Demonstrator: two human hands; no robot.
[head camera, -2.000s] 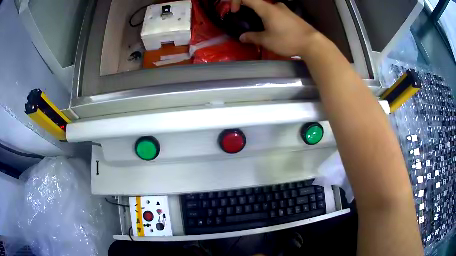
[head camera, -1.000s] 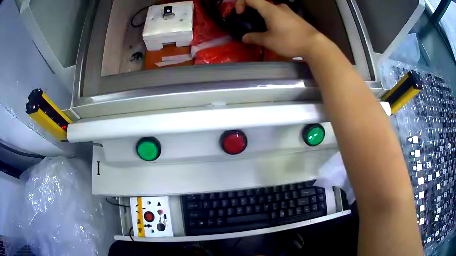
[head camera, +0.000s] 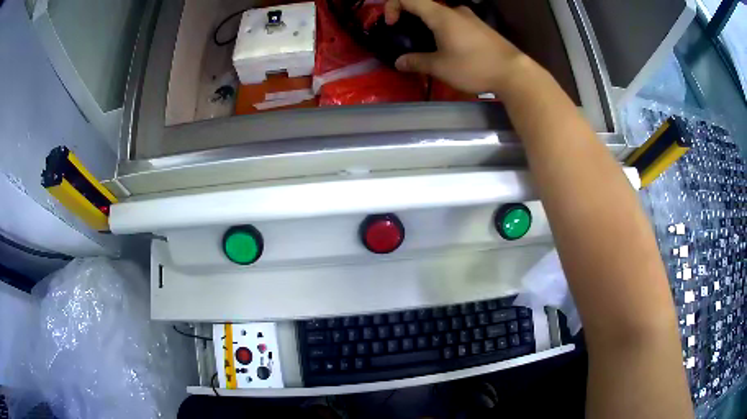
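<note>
My right hand (head camera: 459, 45) is bare and reaches into the open shield box (head camera: 328, 127) at the top of the view. Its thumb and fingers are around a round black cup of the headphones (head camera: 401, 39). The headphones lie on the red bed (head camera: 368, 88), and their upper part is cut off by the top edge. To their left stands the white block fixture (head camera: 277, 51) with a small black and silver piece on top, on an orange base. My left hand is not in view.
Green buttons (head camera: 242, 245) flank a red button (head camera: 382, 234). Yellow-black posts (head camera: 80, 192) stand at both front corners. A keyboard (head camera: 418, 337) and control panel (head camera: 248, 355) are below. Plastic bag (head camera: 102, 335) is left; dongle tray (head camera: 704, 245) is right.
</note>
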